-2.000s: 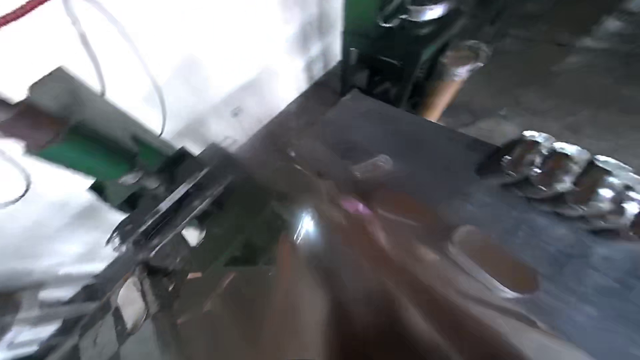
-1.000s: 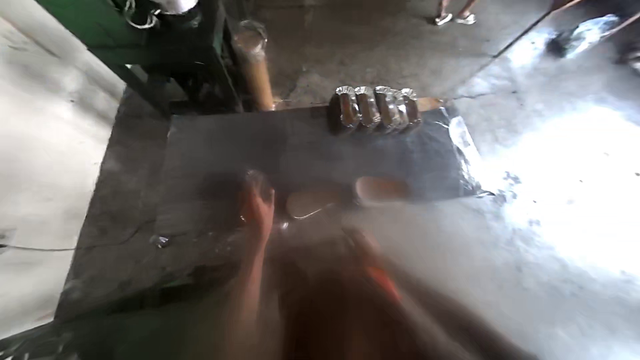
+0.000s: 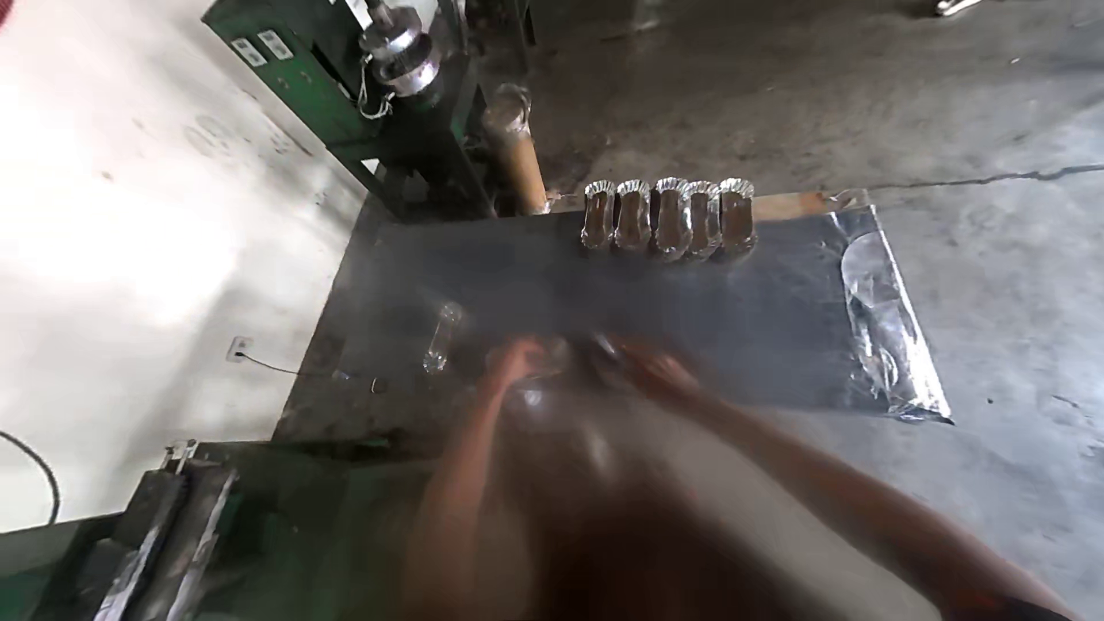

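My left hand [image 3: 519, 355] is over the near edge of a dark covered table [image 3: 776, 345], at a blurred, pale oblong object [image 3: 550, 355]; whether the fingers hold it cannot be told. To its right, my right hand [image 3: 660, 366] is over the same edge, smeared by motion, near a small shiny spot; its fingers are unclear. A single narrow foil tray [image 3: 442, 338] lies left of my left hand. Beyond the hands, several crimped foil trays [image 3: 671, 220] stand side by side in a row along the far edge of the table.
A green machine [image 3: 336, 95] with a metal cylinder stands at the back left, beside a wrapped cardboard roll [image 3: 522, 164]. Clear plastic film [image 3: 888, 328] covers the table's right end. Another green machine [image 3: 164, 535] is at the lower left, and a wall socket with a cable [image 3: 240, 348] is nearby.
Two oblong pieces that lay near my hands one second ago no longer show plainly. My left hand has moved away from the single foil tray. The view has turned since two seconds ago.
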